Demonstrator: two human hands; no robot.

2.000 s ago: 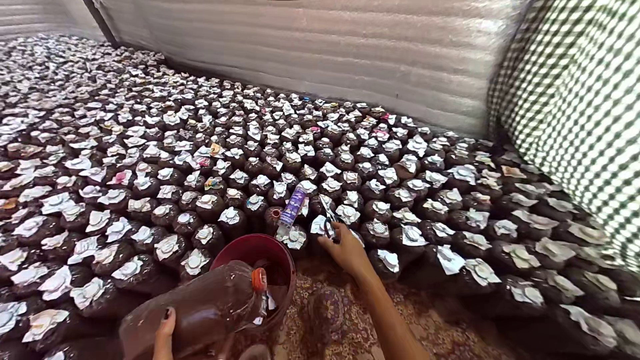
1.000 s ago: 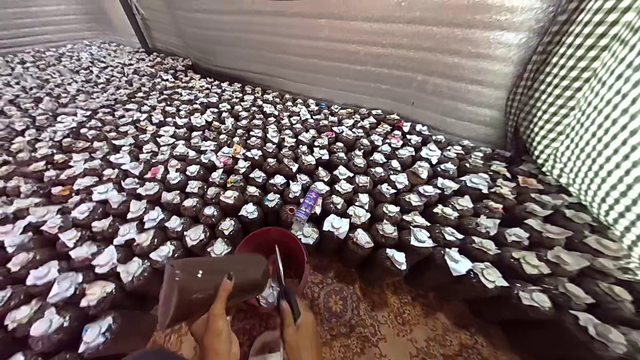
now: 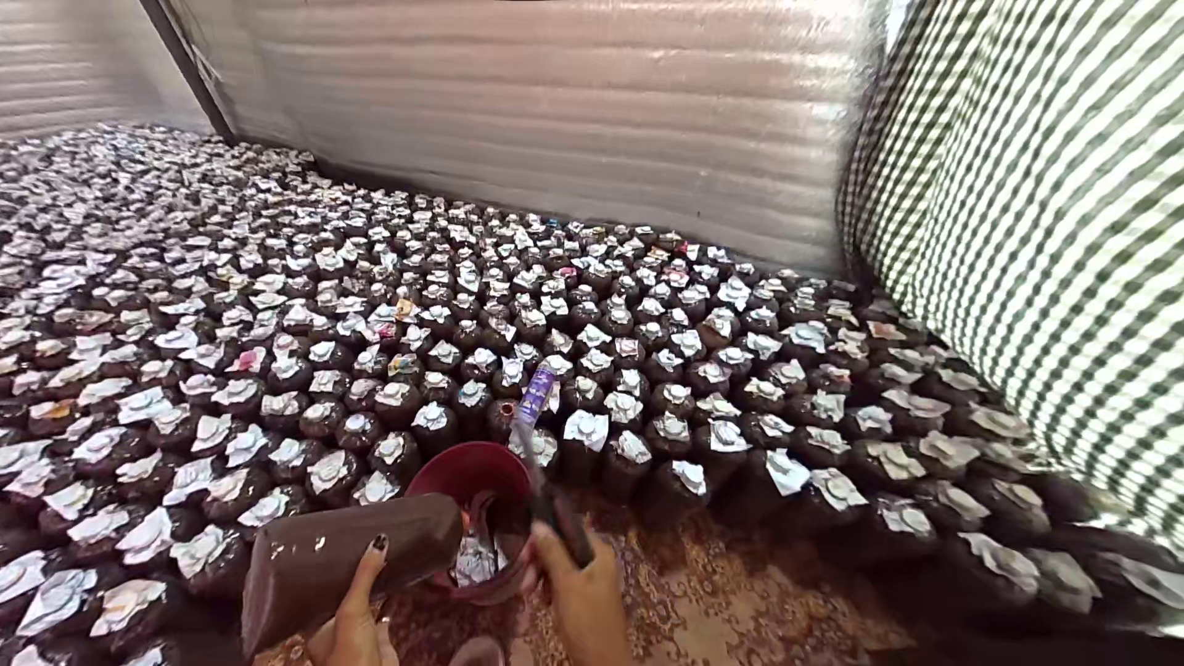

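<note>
My left hand (image 3: 356, 606) holds a brown, filled plastic bag (image 3: 338, 560) from below, lying nearly level with its right end over the red bucket (image 3: 427, 474). The bag's neck is not visible. At the bucket's right rim, my right hand (image 3: 578, 573) grips a black-handled metal blade (image 3: 529, 453) pointing up and away; blur hides whether it is a knife or scissors. Paper scraps (image 3: 476, 562) lie in the bucket. Just beyond the blade, a clear bottle with a purple label (image 3: 537, 396) leans on the standing bags.
Rows of upright filled bags (image 3: 435, 421) topped with paper surround the bucket at the left, back and right. A patterned carpet (image 3: 703, 583) lies below my hands. Behind stand padded foil-like wall sheets (image 3: 592, 120), with a checkered net (image 3: 1045, 231) at the right.
My right hand has moved from beside the bottle to the bucket with the blade. The held bag's orange neck ring, seen two seconds ago, no longer shows.
</note>
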